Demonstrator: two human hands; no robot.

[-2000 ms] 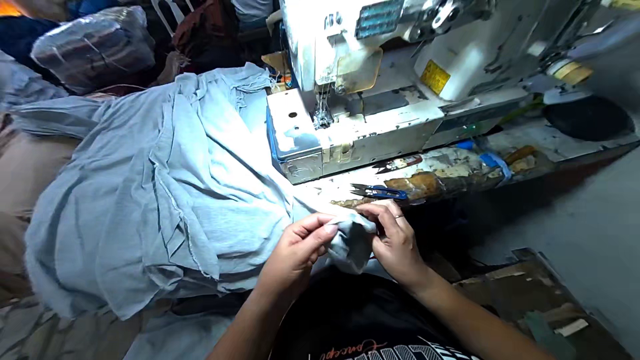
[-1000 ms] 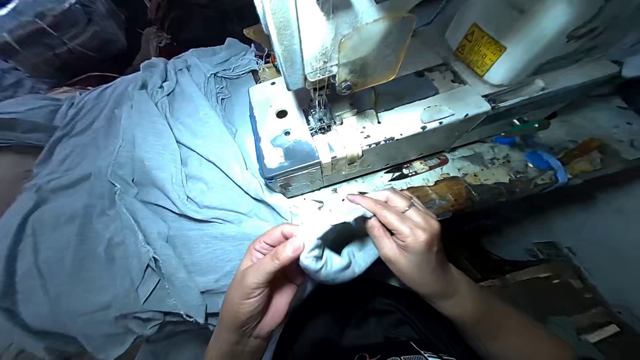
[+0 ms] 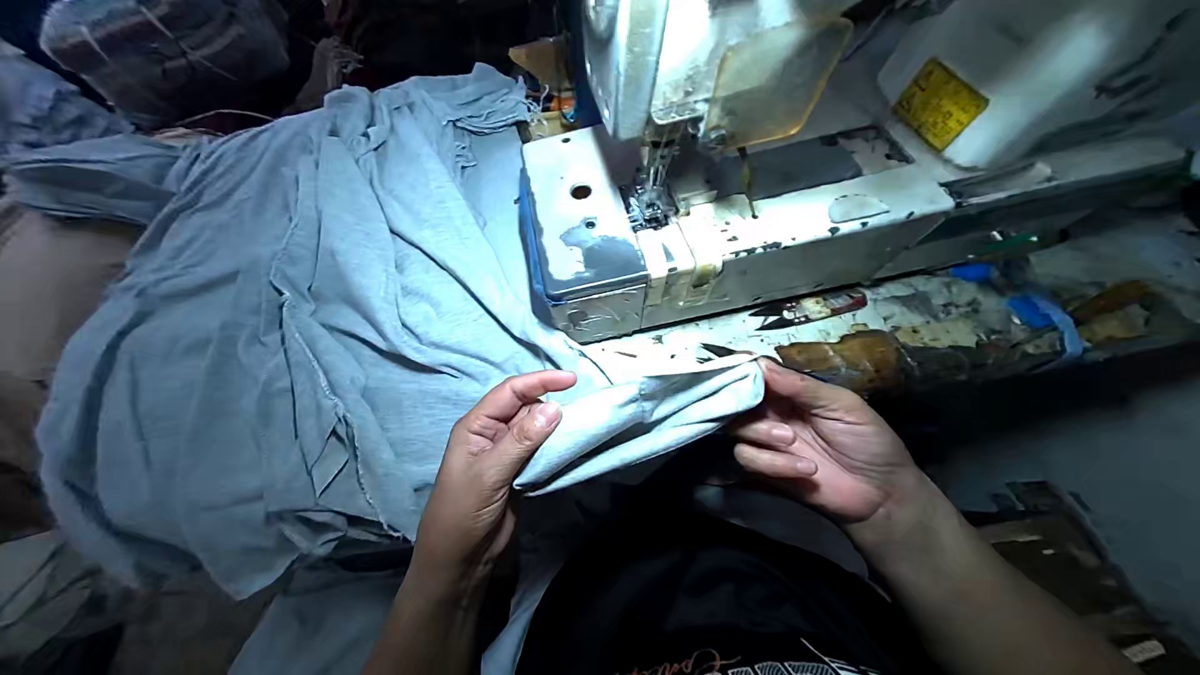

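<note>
Between my hands, a folded end of light blue-grey knit fabric [image 3: 647, 412] is stretched sideways in front of the sewing machine. My left hand [image 3: 492, 450] pinches its left side between thumb and fingers. At its right end, my right hand [image 3: 825, 436] grips the edge with thumb and forefinger, the other fingers loosely curled. The rest of the blue-grey cloth [image 3: 375, 272] lies in folds to the left of the machine bed. Behind my hands stands a worn white industrial sewing machine [image 3: 797, 234], its presser foot and needle area [image 3: 652, 202] above the bed, with no cloth under it.
Thread snips with red handles [image 3: 816, 307] lie along the machine bed's front edge. Nearer are a brown taped roll or handle [image 3: 844, 361] and a dark pointed tip. A blue strap [image 3: 1045, 314] is at the right. A plastic-wrapped bundle [image 3: 169, 52] sits at the back left.
The fabric end, held as a round open loop a second ago, is now drawn out flat and long. My hands have moved farther apart.
</note>
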